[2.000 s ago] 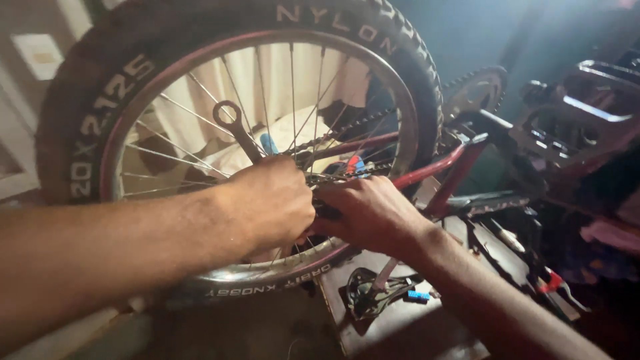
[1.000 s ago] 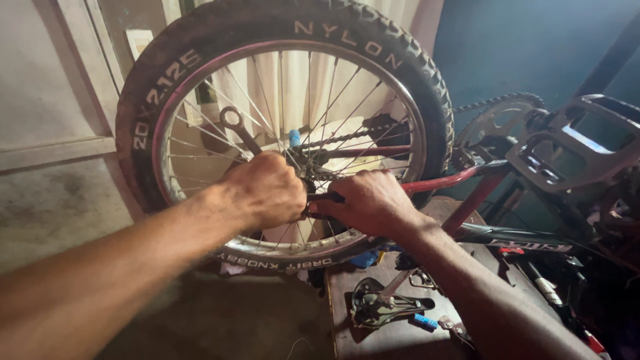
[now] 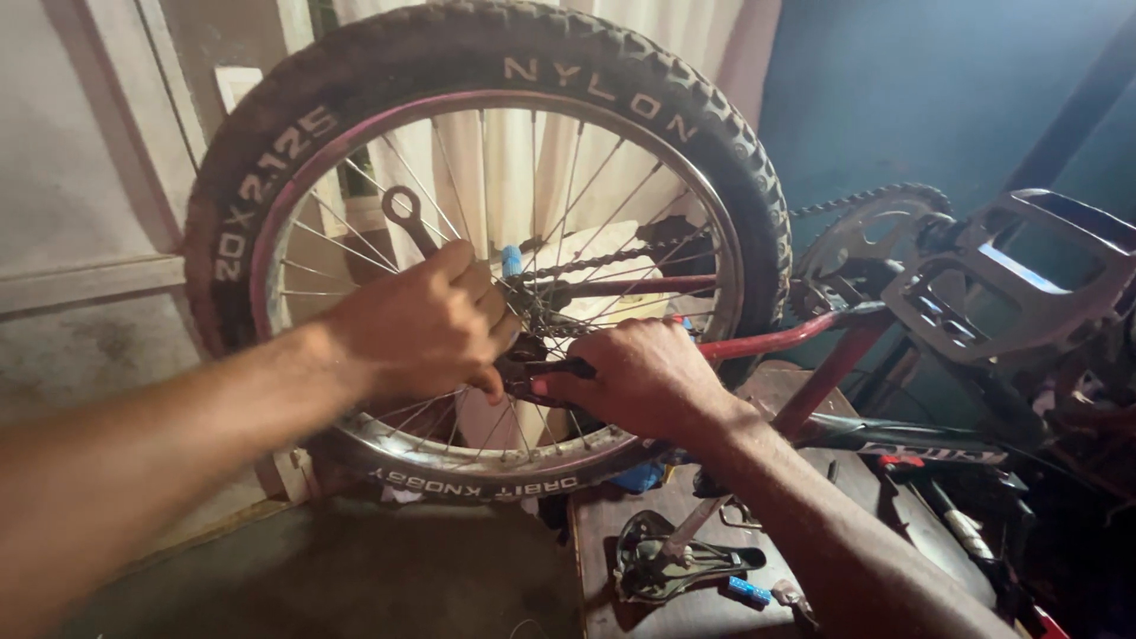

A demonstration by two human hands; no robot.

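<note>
My left hand [image 3: 426,328] is closed around a ring-ended wrench [image 3: 406,213], whose ring points up and left over the spokes. My right hand [image 3: 643,377] grips a dark tool [image 3: 559,371], perhaps pliers, close to the wheel's axle. Both hands are at the hub of a bicycle wheel with a knobby black tire [image 3: 240,204]. The near axle end and the jaws of the tools are mostly hidden by my fingers. Behind the spokes run the chain [image 3: 612,253] and a red frame tube [image 3: 648,286].
The bicycle stands upside down, its saddle [image 3: 683,568] on a wooden table [image 3: 595,541] beside a small blue cylinder [image 3: 748,592]. A pedal [image 3: 1021,266] and chainring [image 3: 874,240] stick out at right. Various tools [image 3: 958,524] lie at lower right. A curtain [image 3: 532,177] hangs behind the wheel.
Both hands stay at the hub with their tools. My left hand's fingers look looser, with the thumb now pointing down. The view has shifted.
</note>
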